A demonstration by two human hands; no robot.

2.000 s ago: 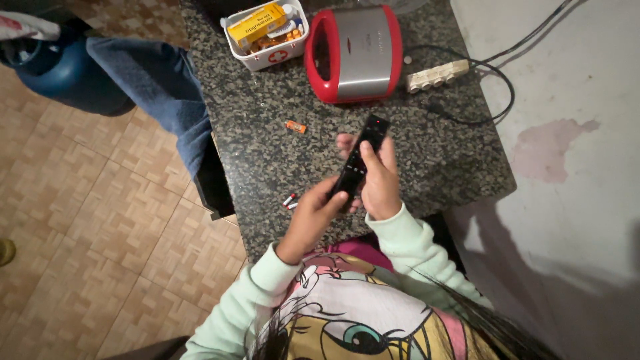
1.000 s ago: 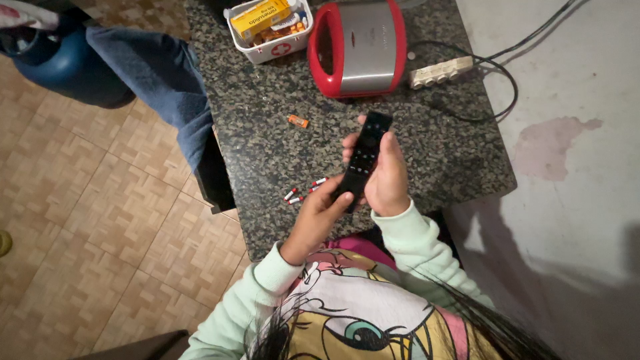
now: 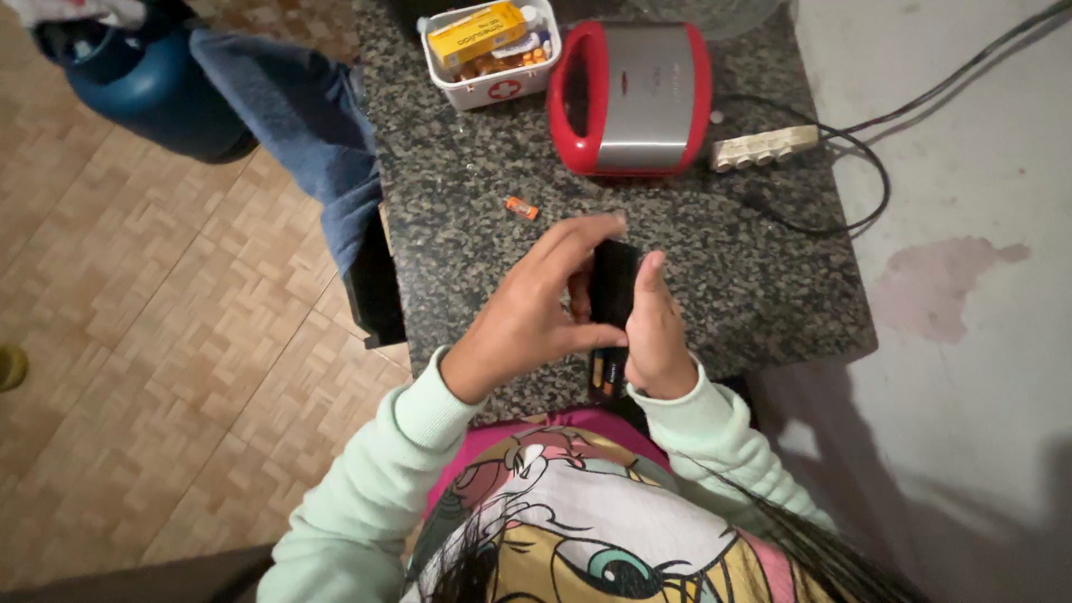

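A black remote control [image 3: 613, 289] is held between my two hands above the granite counter, with its lower end toward me. At that end batteries [image 3: 598, 372] show in an open compartment. My right hand [image 3: 657, 322] grips the remote along its right side, thumb up. My left hand [image 3: 544, 301] is on the other side, its thumb across the remote's lower part and its fingers arched over the top end; some fingertips are hidden. An orange battery [image 3: 522, 208] lies on the counter beyond my left hand.
A red and silver sandwich maker [image 3: 645, 96] stands at the back of the granite counter [image 3: 469, 276], beside a white first-aid box [image 3: 502, 87] of medicines. A power strip [image 3: 764, 148] with cables lies at right. A person's jeans-clad leg [image 3: 293, 126] and a blue gas cylinder [image 3: 151, 84] are at left.
The remote's button side faced up before; now its battery compartment shows. My left hand has moved up along it. The red and white batteries seen on the counter earlier are no longer in sight there.
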